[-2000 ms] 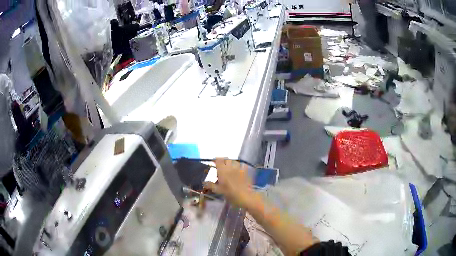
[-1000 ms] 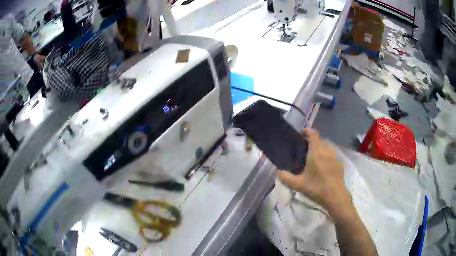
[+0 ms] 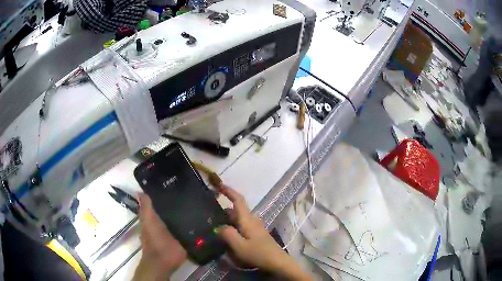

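A black smartphone [image 3: 181, 200] is held above the front of the white machine table, its screen lit with red and green marks near the lower end. My left hand [image 3: 157, 241] holds the phone along its left lower side. My right hand [image 3: 247, 236] is at its right lower side, the thumb over the screen and a finger at the edge. The phone hides most of the yellow-handled scissors [image 3: 208, 173] behind it. A white sewing machine [image 3: 220, 82] with a black control panel stands beyond the phone.
Black snips [image 3: 124, 198] lie left of the phone. A black tray [image 3: 318, 103] of bobbins sits at the right end. A white cable [image 3: 310, 164] hangs over the table edge. A yellow strip [image 3: 67, 258] lies at lower left. A red basket or stool [image 3: 413, 167] stands on the scrap-strewn floor.
My right hand has brought the phone left, from beyond the table edge to in front of the machine. My left hand has come into view and holds it too. The screen is now lit.
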